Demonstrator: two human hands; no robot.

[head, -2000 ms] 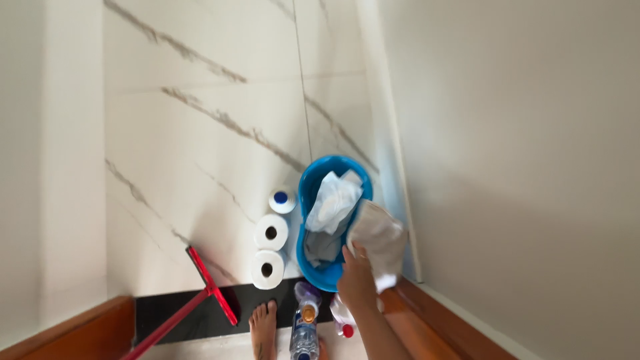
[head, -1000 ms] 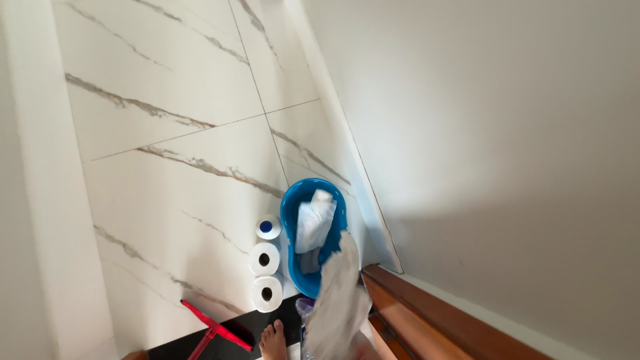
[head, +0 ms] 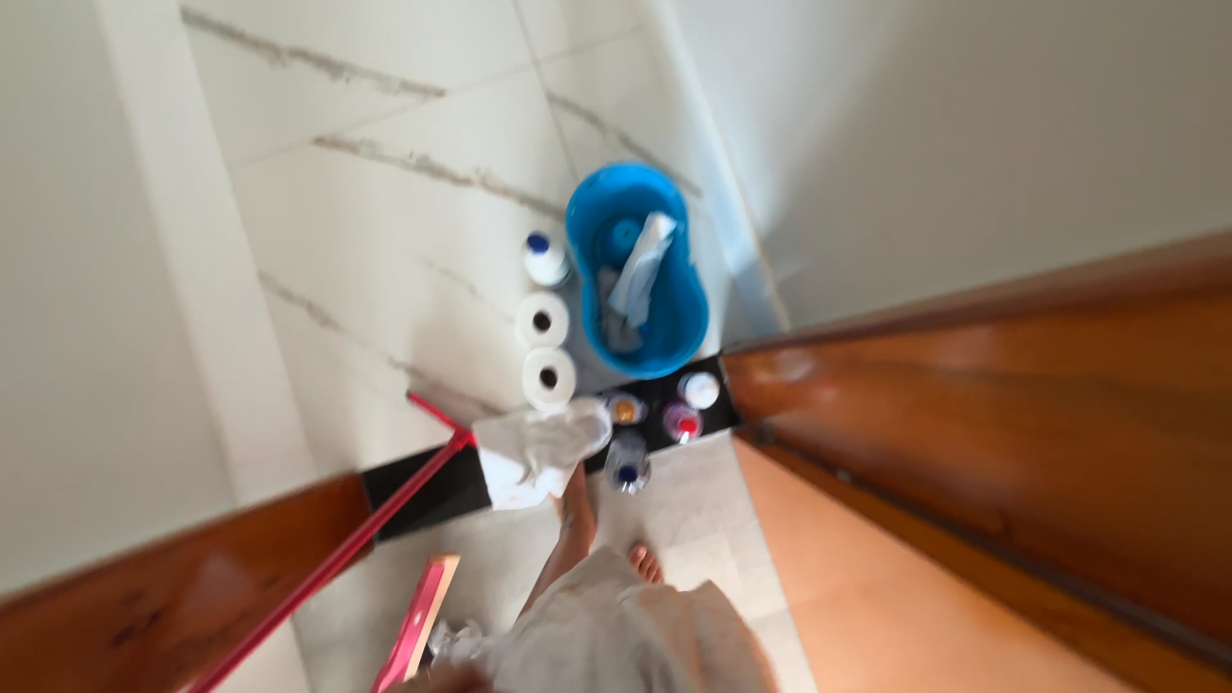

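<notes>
A blurred bit of skin, apparently my left hand (head: 445, 680), shows at the bottom edge; its fingers are unclear. My right hand is out of view. A crumpled white cloth (head: 534, 450) is spread over the black threshold strip, beside the lower paper roll (head: 549, 377) and partly hiding one foot. Another paper roll (head: 542, 320) and a white bottle with a blue cap (head: 545, 260) stand in line above it. To their right, the blue plastic basin (head: 681, 332) holds a narrow folded white cloth (head: 643, 269) and a greyish cloth (head: 621, 332).
Several bottles, including a clear one with a dark cap (head: 628, 474) and one with a red cap (head: 684, 423), stand by the threshold. A red-handled squeegee (head: 361, 534) slants at left; a pink-and-tan object (head: 419, 616) is below. Wooden door frames (head: 962, 385) and walls flank the passage.
My right hand, earlier holding a light cloth at the basin, has left view. A white cloth now shows by the rolls. The white cloth in the basin looks narrower. The view has shifted.
</notes>
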